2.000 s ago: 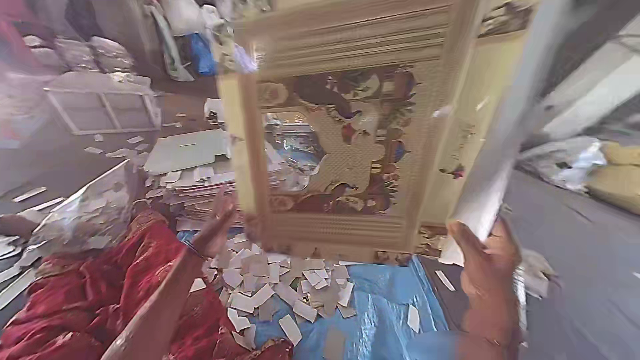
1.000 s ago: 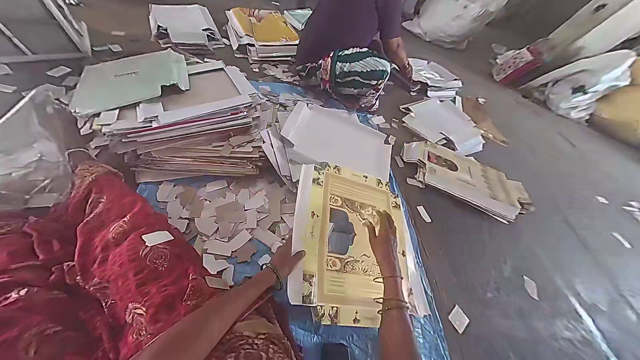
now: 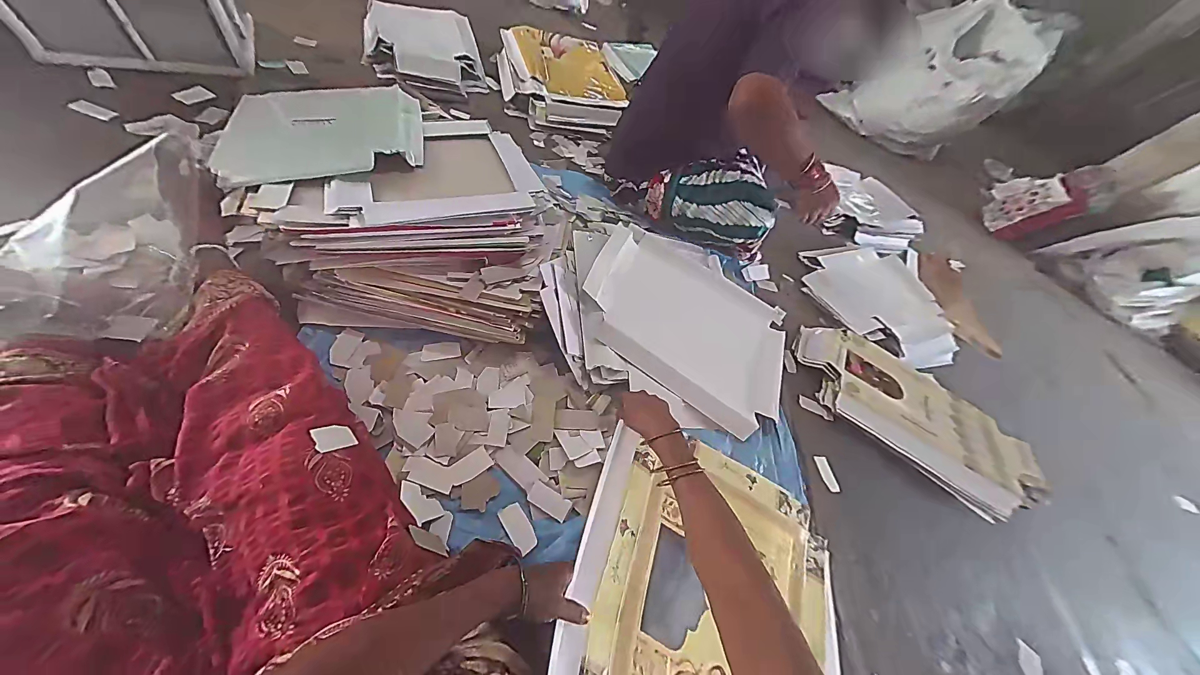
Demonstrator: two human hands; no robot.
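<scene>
A cream printed cardboard sheet (image 3: pixel 614 553) with a cut-out opening and ornamental border lies low in the view, tilted on the blue plastic sheet (image 3: pixel 787 469). My left hand (image 3: pixel 553 592) holds its left white edge, thumb on top. Bangled, my right hand (image 3: pixel 647 412) reaches across to the sheet's upper left corner, its fingers bent; whether they grip the edge cannot be told. Just beyond this hand rests a stack of white die-cut cardboard blanks (image 3: pixel 694 323). Small card offcuts (image 3: pixel 487 408) are heaped left of the printed sheet.
Tall cardboard stack (image 3: pixel 412 234) at upper left; clear plastic bag of scraps (image 3: pixel 103 253) at far left. Another person (image 3: pixel 694 122) sits ahead, a hand near white blanks (image 3: pixel 872 206). Folded printed cartons (image 3: pixel 928 422) lie right. Red patterned cloth (image 3: pixel 253 441) covers my lap.
The printed sheet was held up two seconds ago and now lies low. My right hand has moved from over its middle to its upper left corner; my left hand has slid nearer me along the edge.
</scene>
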